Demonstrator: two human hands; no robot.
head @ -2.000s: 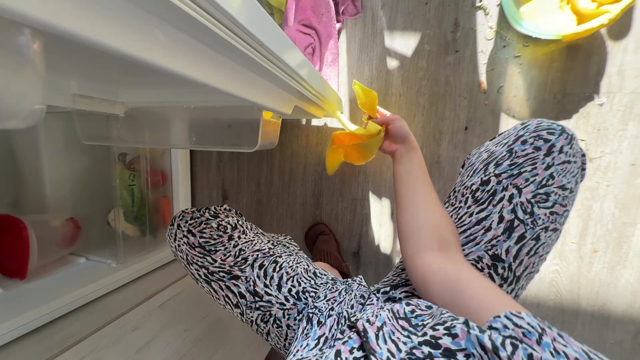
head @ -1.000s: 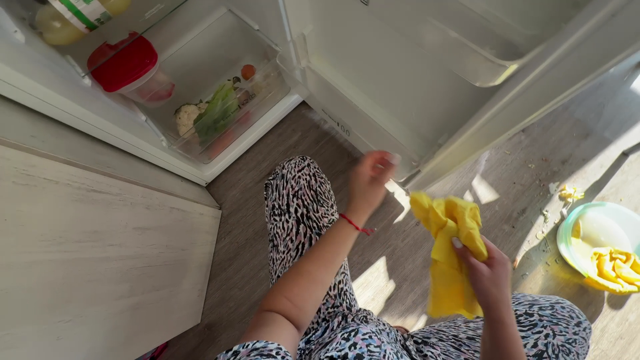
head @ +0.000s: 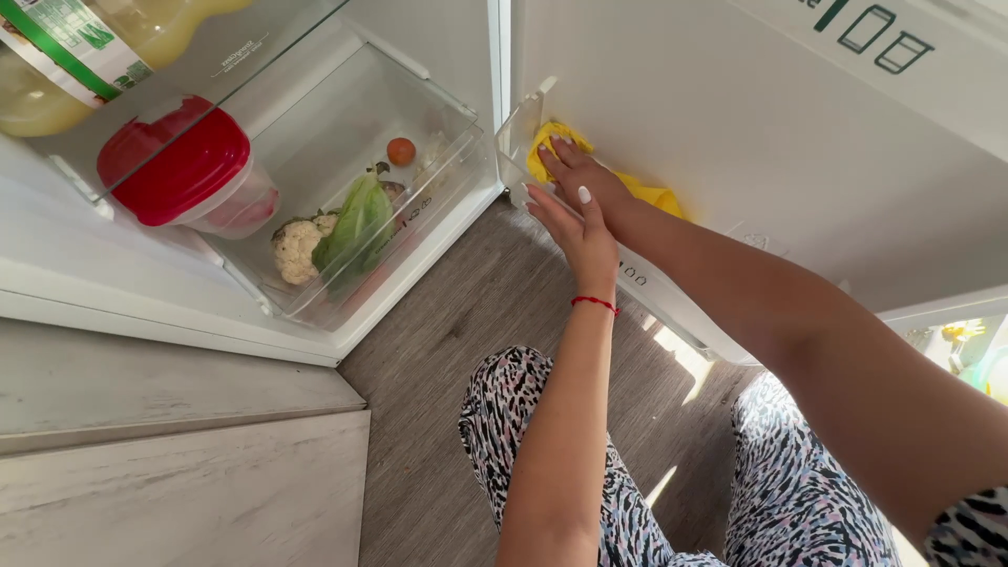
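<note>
My right hand [head: 587, 177] presses a yellow cloth [head: 549, 151] into the hinge-side corner of the clear lower door shelf [head: 516, 134], its fingers spread on the crumpled fabric. More of the cloth trails out under the wrist along the inside of the refrigerator door [head: 709, 118]. My left hand [head: 583, 240], with a red string bracelet [head: 596, 302] at its wrist, is at the outer wall of that shelf, just below the right hand. Its fingers are apart and hold nothing; whether the palm touches the shelf wall I cannot tell.
Left of the door, a clear drawer [head: 465, 157] holds cauliflower [head: 298, 248], a lettuce [head: 358, 228] and a tomato [head: 401, 151]. A red-lidded plastic container [head: 185, 161] and a large bottle [head: 87, 47] are further left. My knees rise above the wood-look floor [head: 425, 315].
The yellow cloth has gone from in front of my right knee into the door shelf, with my right hand on it. My left hand has moved to the shelf's outer wall. The view has shifted.
</note>
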